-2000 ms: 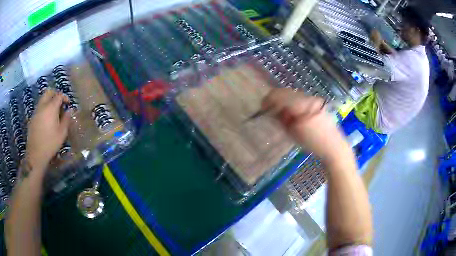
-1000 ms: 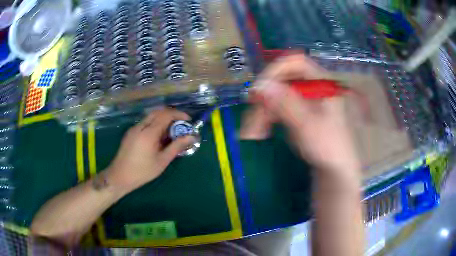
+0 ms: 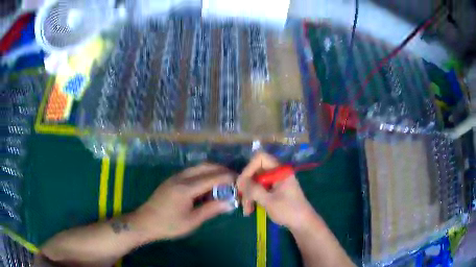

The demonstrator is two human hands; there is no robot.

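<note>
A round metal part point(image 3: 224, 192) with a silver ring is held between the thumb and fingers of my left hand point(image 3: 180, 201), above the green mat. My right hand point(image 3: 274, 195) grips a red test probe point(image 3: 275, 177) just right of the part. The probe's tip is hidden by my fingers and blur, so I cannot tell if it touches the part. The main blister tray point(image 3: 209, 136) lies directly ahead, with upright silver parts in long rows and a short group at its right.
The right-hand tray point(image 3: 399, 198) has parts along its far side. A rear right tray point(image 3: 383, 78), a red lump point(image 3: 340, 117), hanging leads point(image 3: 383, 58), sticker sheets point(image 3: 56, 103), a fan point(image 3: 58, 26) and a blue bin point(image 3: 436, 255) surround the mat.
My right hand has come left and down beside the part, with the probe in it. My left hand still holds the part. The view has shifted, bringing the hanging leads into sight.
</note>
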